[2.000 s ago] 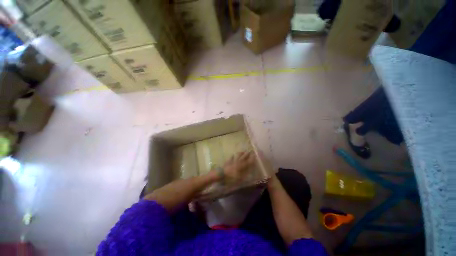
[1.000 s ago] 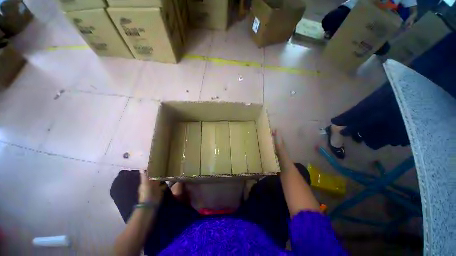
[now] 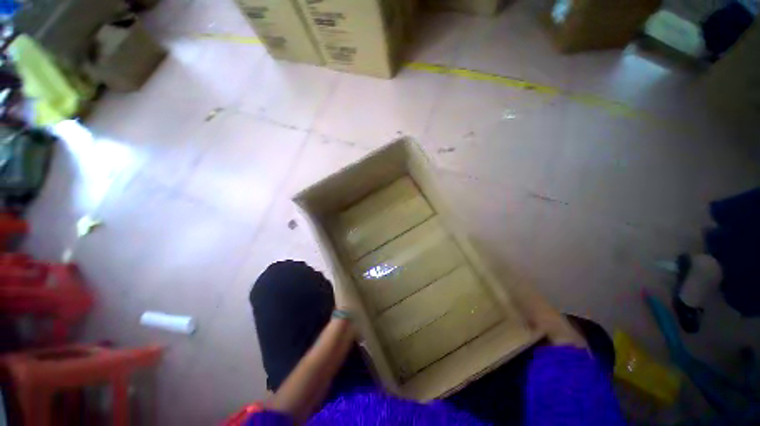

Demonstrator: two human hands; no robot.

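The open master carton (image 3: 492,287) stands between my knees, turned at an angle. Several inner boxes (image 3: 417,287) lie side by side inside it, below its rim, with shiny clear tape on them. My left hand (image 3: 348,309) is at the carton's left wall, partly hidden by it. My right hand (image 3: 537,312) is at the right wall near the corner, blurred. Its fingers cannot be made out clearly.
Stacked printed cartons (image 3: 354,37) stand at the back. A brown carton (image 3: 596,25) is at the top right. Red stools (image 3: 79,366) and a white roll (image 3: 168,322) are on the left. A yellow block (image 3: 646,366), a teal table leg (image 3: 679,345) and a person's foot (image 3: 687,291) are on the right.
The carton has turned from square to slanted in view, with my hands still at its sides. The view has swung left, bringing the red stools in and taking the table top out.
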